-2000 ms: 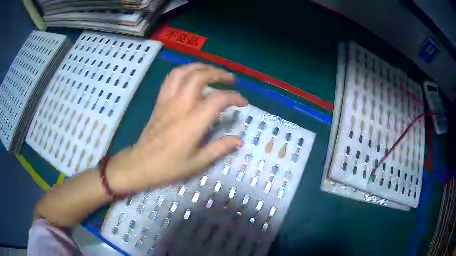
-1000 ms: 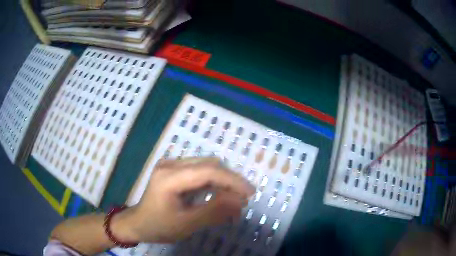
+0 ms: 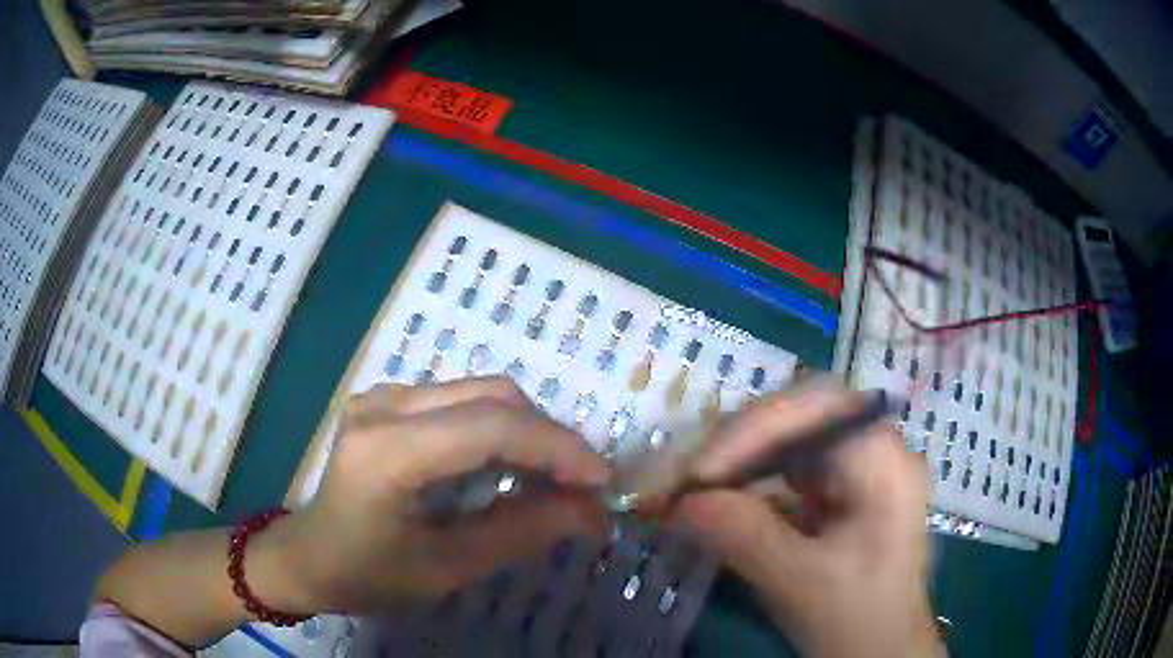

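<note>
The white slotted tray [image 3: 431, 264] lies at the centre, with shiny components in rows and a few tan empty slots. My left hand [image 3: 444, 495] is over its middle, fingertips pinched on a small metal component [image 3: 623, 500], blurred and mostly hidden. My right hand [image 3: 823, 514] is just right of it, holding a slim black pen-shaped tool [image 3: 791, 447]. The tool's tip end points left at my left fingertips; whether it touches the component cannot be told.
Slotted trays lie at the left [image 3: 219, 257] and far left [image 3: 58, 193]. Stacked boards [image 3: 232, 45] stand upper left, beside a red label [image 3: 444, 103]. A right-hand tray stack [image 3: 984, 309] lies under a red lead [image 3: 1016, 318]. A small meter [image 3: 1104, 276] is far right.
My left hand has come down from the tray's upper part and closed at the fingertips. My right hand has come in with the pen-shaped tool, and the red lead has shifted.
</note>
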